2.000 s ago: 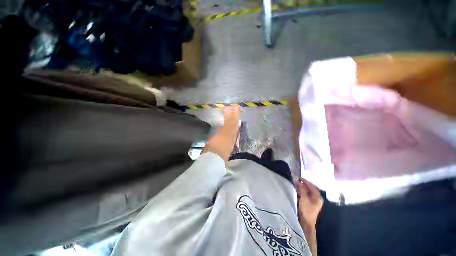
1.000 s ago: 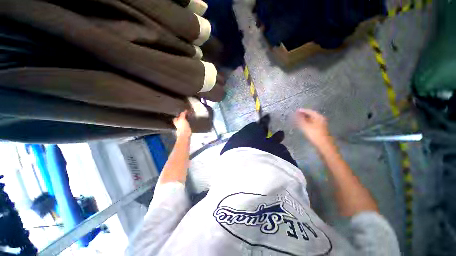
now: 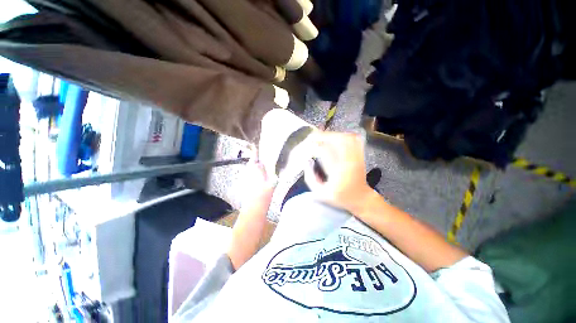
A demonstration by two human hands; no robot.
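A brown sleeve (image 3: 208,98) stretches from the left towards me and ends in a white cuff band (image 3: 276,131). The band is open towards me, with a dark shadowed inside. My left hand (image 3: 258,182), washed out by glare, holds the band's near left edge. My right hand (image 3: 342,165) has its fingers curled on the band's right end; the fingertips are partly hidden.
More brown sleeves with white cuff bands (image 3: 297,53) hang beyond. Dark garments (image 3: 455,76) are heaped at upper right. A green bundle (image 3: 530,258) lies lower right. A metal bar (image 3: 139,175) crosses the left; a pink-lined box (image 3: 189,268) is lower left.
The view has turned. My right hand has come in from the right and taken hold of the white cuff band. My left hand remains at the sleeve end, now drawn nearer me.
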